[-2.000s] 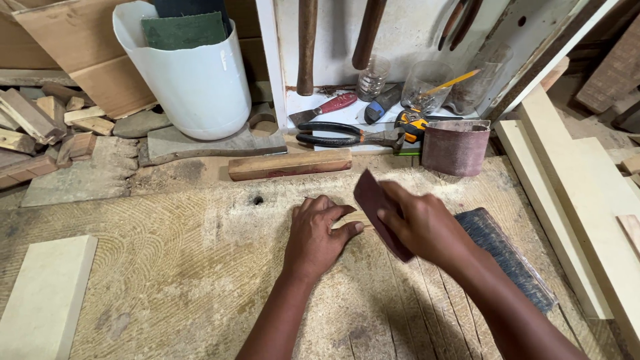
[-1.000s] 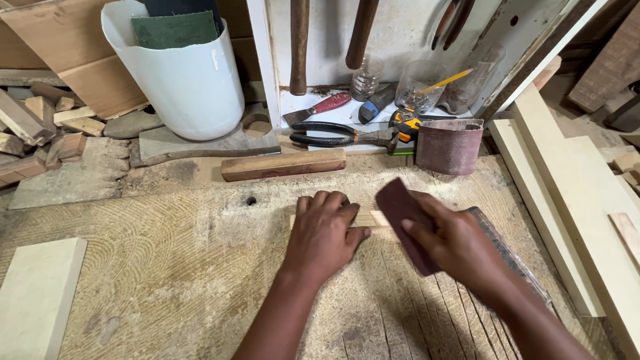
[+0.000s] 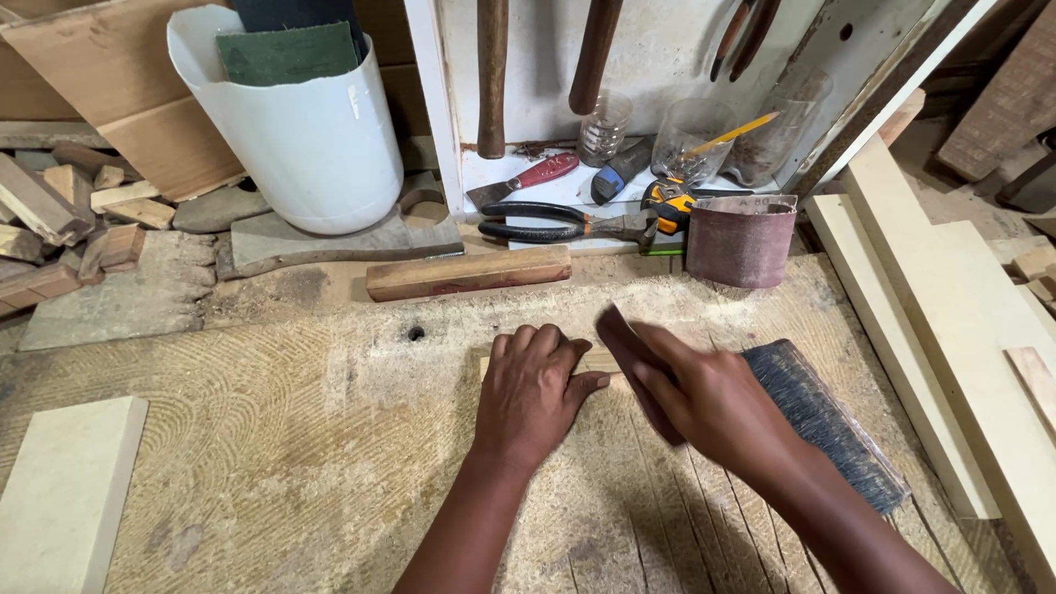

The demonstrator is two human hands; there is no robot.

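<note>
My left hand point(image 3: 532, 392) presses a small strip of light wood point(image 3: 601, 360) flat against the scarred wooden bench top point(image 3: 272, 437); most of the strip lies hidden under the fingers. In my right hand point(image 3: 709, 392) is a dark red sanding block or folded piece of sandpaper point(image 3: 639, 371), tilted at the right end of the strip. Whether it touches the wood cannot be told. A bench brush with dark bristles point(image 3: 825, 421) lies just right of my right hand. Behind the hands stands a curled reddish sanding belt point(image 3: 740, 243).
Beyond the strip lies a brown wooden block point(image 3: 469, 272). Pliers point(image 3: 561, 223), a red-handled scraper point(image 3: 536, 175) and plastic cups point(image 3: 693, 144) are at the back. A white plastic container point(image 3: 297, 132) stands back left, pale boards point(image 3: 932, 330) right, another board point(image 3: 70, 495) left.
The wood strip shows more beside my left hand than two seconds ago. My right hand, still gripping the dark red abrasive, has shifted slightly about the strip's right end.
</note>
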